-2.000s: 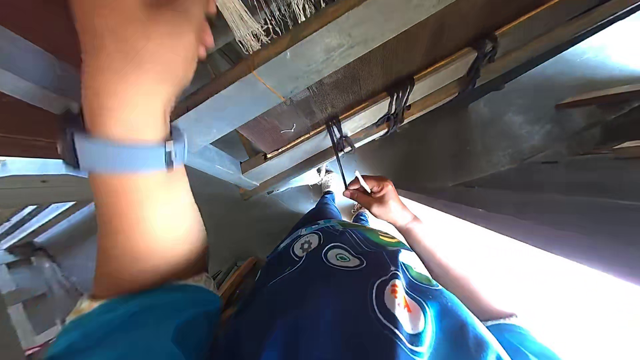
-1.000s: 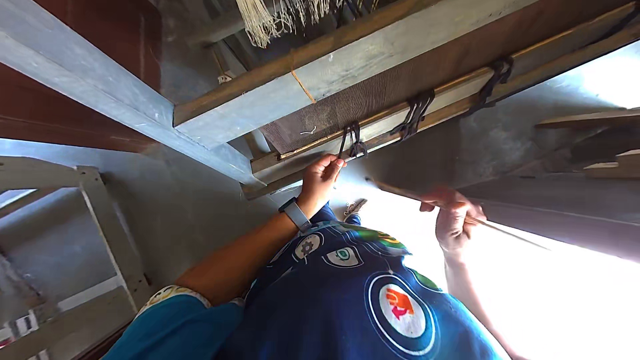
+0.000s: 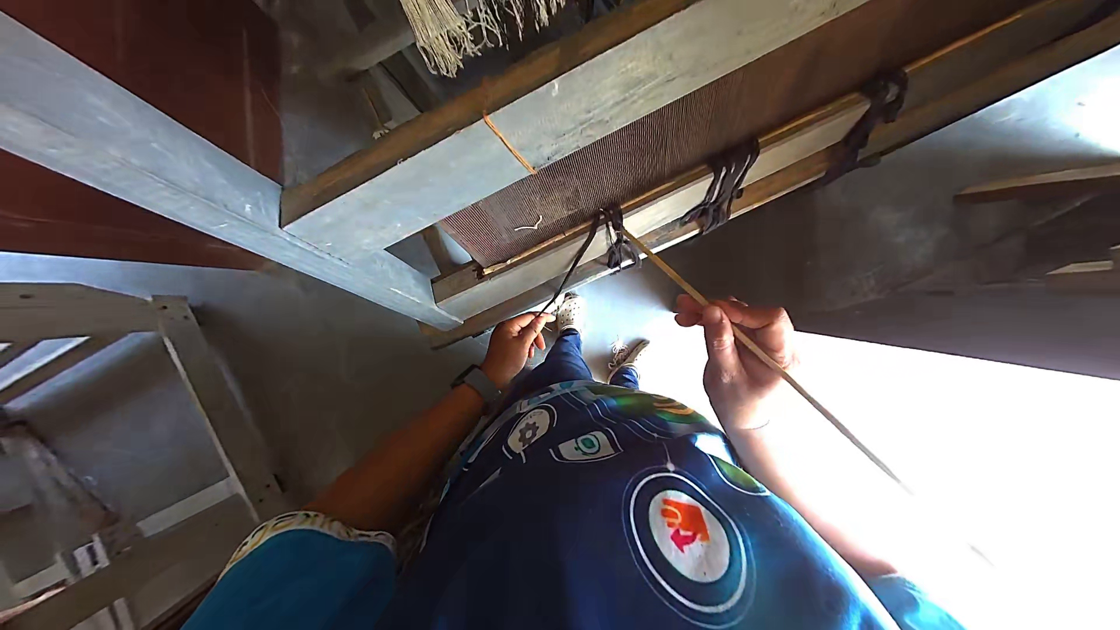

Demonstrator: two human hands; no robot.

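Observation:
My left hand (image 3: 516, 344) pinches the end of a dark cord (image 3: 573, 265), which runs up taut to a knotted tie (image 3: 619, 241) around the wooden bars (image 3: 525, 289) of a loom. A long thin wooden stick (image 3: 814, 401) is held between the thumb and fingers of my right hand (image 3: 744, 354); its tip is at the same tie. Striped woven cloth or warp (image 3: 604, 166) stretches along the bars, with a short pale thread (image 3: 528, 225) on it. More dark cord ties (image 3: 726, 185) wrap the bars farther right.
A grey-painted loom beam (image 3: 437, 197) crosses above the cloth and joins a grey post (image 3: 157, 175). Pale yarn fringe (image 3: 437, 35) hangs at the top. A wooden frame (image 3: 210, 394) stands at the left, and a wooden ledge (image 3: 1041, 182) at the right. My feet are below the bars.
My left hand has moved down from the tie, drawing the cord out. My right hand has moved left, bringing the stick's tip to the tie.

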